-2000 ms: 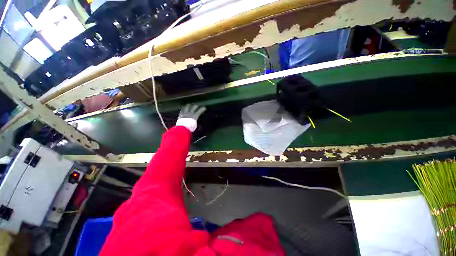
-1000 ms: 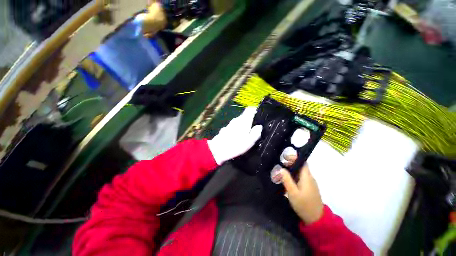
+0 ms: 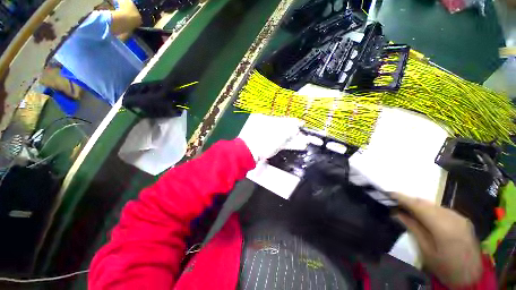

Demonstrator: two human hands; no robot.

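My left hand [image 3: 270, 137], in a white glove, holds the left edge of a glossy black housing [image 3: 331, 146] over the white sheet [image 3: 399, 150]. Oval openings show along its far edge. My bare right hand [image 3: 444, 235], blurred and further right, grips the end of a second black housing [image 3: 345, 207]. This blurred housing is nearer my body and covers part of the first one. My right fingertips are partly hidden.
A banded yellow-green wire bundle [image 3: 317, 111] and looser wires [image 3: 452, 96] lie beyond the sheet, with black housings [image 3: 334, 51] behind. A lime-green glue gun [image 3: 503, 218] lies right. A housing [image 3: 153, 99] and white bag [image 3: 155, 144] are on the belt. Opposite is a person's blue clothing [image 3: 99, 56].
My left hand has left the belt. Both hands were at a black housing a second ago; now two housings show apart, and my right hand has moved right with one. The view has turned right.
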